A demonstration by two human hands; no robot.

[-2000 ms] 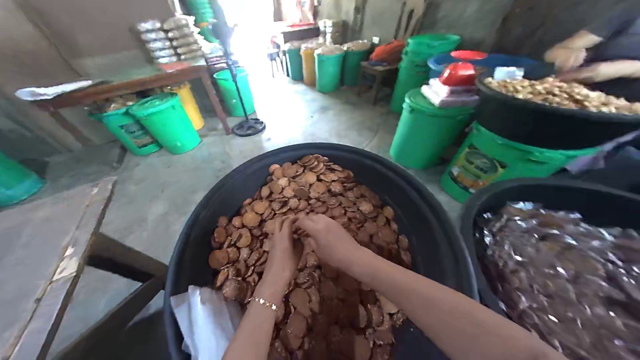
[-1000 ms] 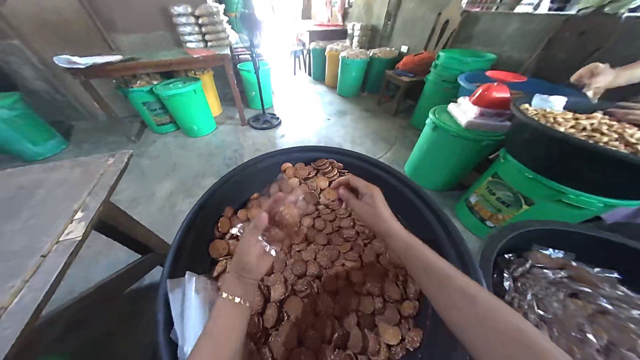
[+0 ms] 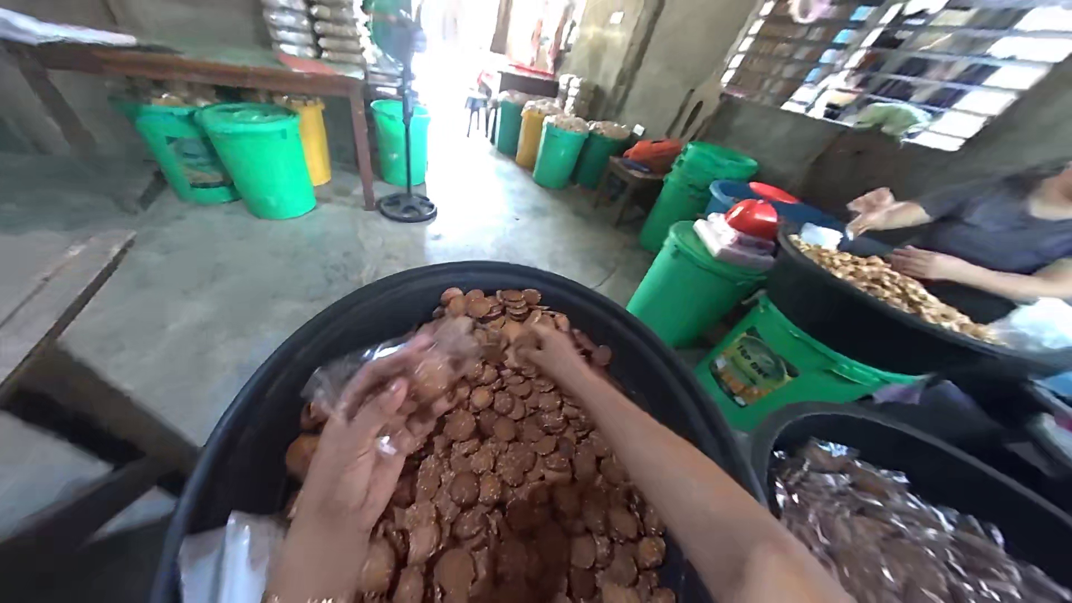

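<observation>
A black plastic tub (image 3: 519,276) holds a deep heap of round brown discs (image 3: 502,444), which look like biscuits or sweets. Over its left side my left hand (image 3: 377,410) holds a clear plastic bag (image 3: 343,377), blurred, with some brown discs in or against it. My right hand (image 3: 548,347) reaches down to the heap near the tub's far side. Its fingertips are among the discs, and whether they grip any is hidden. A stack of clear plastic bags (image 3: 230,557) lies at the tub's lower left edge.
Right, a second black tub (image 3: 904,435) holds filled clear packets (image 3: 879,519). Beyond it a person (image 3: 988,226) works over a tub of light brown pieces (image 3: 888,289). Green buckets (image 3: 687,285), a wooden table (image 3: 243,71), a fan stand (image 3: 407,205) and a bench (image 3: 59,285) stand around.
The hands were together over the heap two seconds ago and are now apart. A clear bag now shows plainly at my left hand. The view has shifted, showing more of the co-worker.
</observation>
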